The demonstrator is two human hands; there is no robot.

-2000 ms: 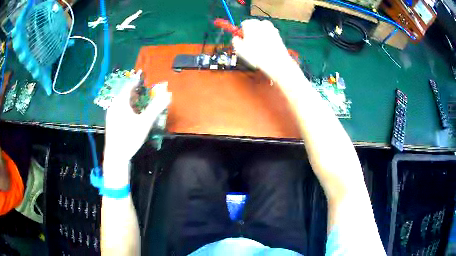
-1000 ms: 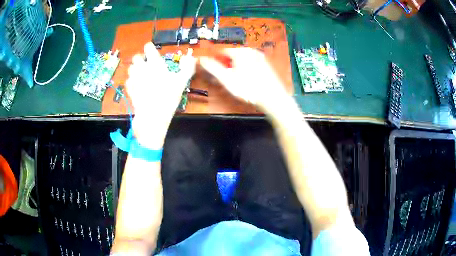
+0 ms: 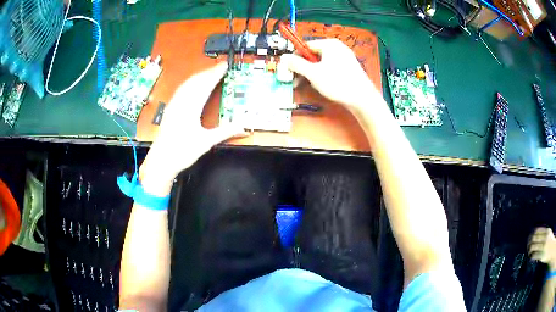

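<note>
A green-white circuit board [image 3: 259, 97] lies on the orange-brown mat [image 3: 329, 131], its back edge at the test connectors [image 3: 262, 47]. My left hand [image 3: 192, 119] holds the board's left side, with the thumb at its front edge. My right hand [image 3: 335, 70] holds a red-handled tool [image 3: 297, 41] against the palm, its fingers at the board's back right corner. The fingertips hide that corner. A short dark lead [image 3: 306, 108] sticks out from the board's right edge.
Other circuit boards lie left [image 3: 130, 85] and right [image 3: 414, 96] of the mat. A remote control [image 3: 499, 131] is at the right. A light blue fan [image 3: 27, 39] stands left. Black trays [image 3: 85, 225] flank the legs. Another person's hand [image 3: 542, 247] shows at the lower right.
The board now lies flat at the connectors; before, my left hand held it tilted. My right hand has moved to its back right corner. Another person's hand has appeared at right.
</note>
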